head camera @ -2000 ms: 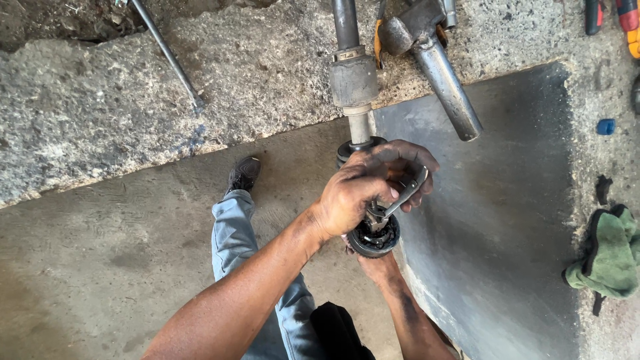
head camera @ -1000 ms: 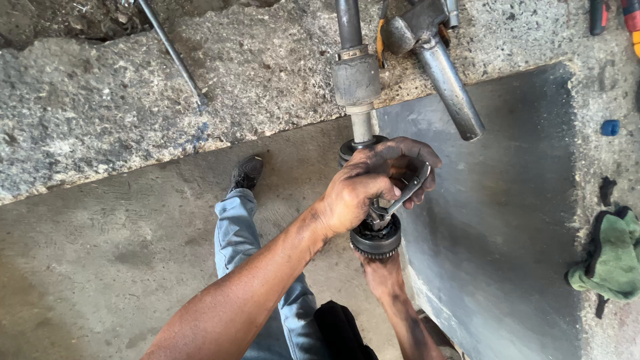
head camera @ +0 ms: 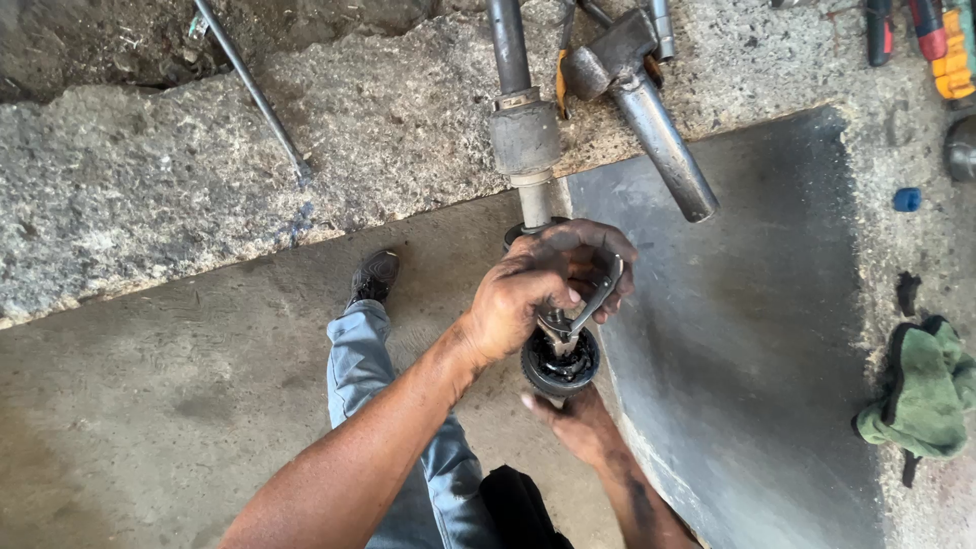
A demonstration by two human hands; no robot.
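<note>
An axle shaft (head camera: pixel 536 202) with a thick cylindrical collar (head camera: pixel 524 139) runs down from the ledge to a black round part behind my left hand. My left hand (head camera: pixel 545 282) grips metal pliers (head camera: pixel 598 293) by the handles. The tips of the pliers reach the open face of a cup-shaped joint housing (head camera: pixel 560 374), which has a toothed rim and dark grease inside. My right hand (head camera: pixel 583 427) is at the underside of the housing, with its thumb to the left; most of its fingers are hidden. Dark grease marks both hands.
On the concrete ledge (head camera: pixel 191 168) lie a metal rod (head camera: pixel 255 91) and a heavy hammer-like steel tool (head camera: pixel 663 145). A dark flat sheet (head camera: pixel 732 320) spans the right side. Beyond it are green gloves (head camera: pixel 919 389), a blue cap-like piece (head camera: pixel 907 200) and red-handled tools (head camera: pixel 928 30).
The joint housing has tilted: one second ago its toothed side showed, and now its greasy open face does. My right thumb has come into sight. My left hand has kept its hold on the pliers.
</note>
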